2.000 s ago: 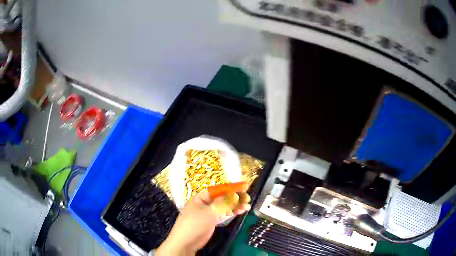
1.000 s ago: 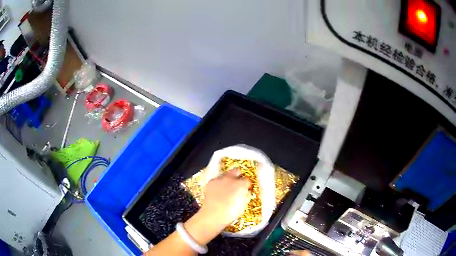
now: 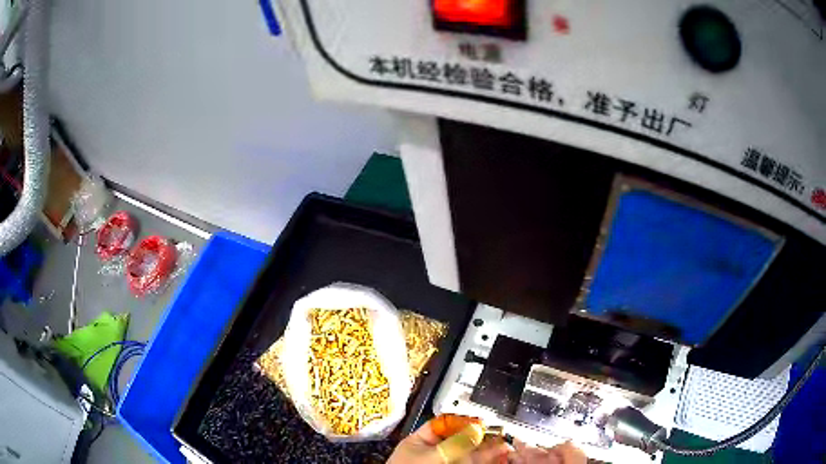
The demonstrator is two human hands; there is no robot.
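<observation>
My left hand, with orange and pale yellow finger cots, is at the bottom edge below the press. Its fingertips pinch a tiny gold terminal with a dark part beside it. My right hand meets it from the right, cut off by the picture's edge; what it holds is too small and blurred to tell. The crimp die lies just above both hands under a clear guard. The white bag of gold terminals stands open in the black tray, over a flat clear bag.
Small black pieces lie in the tray, with a blue bin at its left. The press head overhangs the front, its red switch lit. A work lamp is right of the die. Red coils lie on the floor.
My left hand has come out of the terminal bag and moved right to the front of the die, meeting my right hand. The view has shifted toward the press.
</observation>
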